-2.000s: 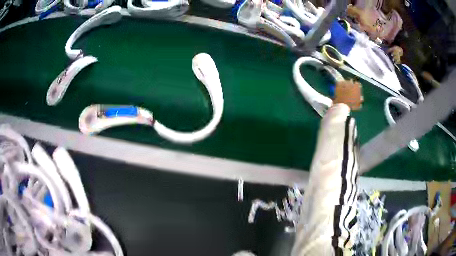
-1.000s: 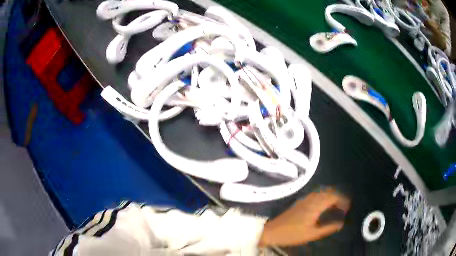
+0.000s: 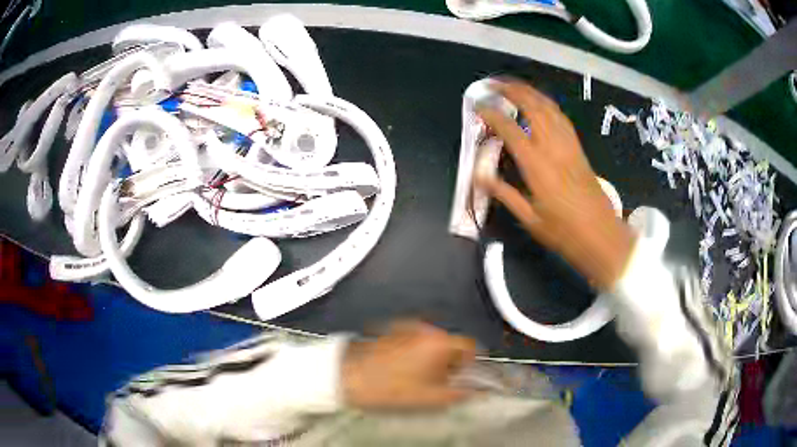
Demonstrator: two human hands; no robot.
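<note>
A white neckband unit (image 3: 557, 332) lies on the black bench in front of me, its curved arm running under my right wrist. Its open housing half (image 3: 467, 188) stands out at the left with thin wires inside. My right hand (image 3: 550, 170) is over this housing, thumb and fingers at its sides, hiding part of it; a little blue shows between the fingers. My left hand (image 3: 406, 367) is blurred at the bench's near edge, fingers curled, apart from the unit. Whether it holds anything is unclear.
A tangled pile of white units (image 3: 175, 301) with blue cells and wires lies at the left. Liner scraps (image 3: 721, 188) are heaped at the right. The pale rail (image 3: 393, 22) and green belt (image 3: 690, 61) run behind, with a grey upright (image 3: 747, 74) at the upper right.
The view has swung from the belt to the pile and back to the bench middle. A unit now lies under my right hand, and both hands show. My left hand is now nearer the front edge.
</note>
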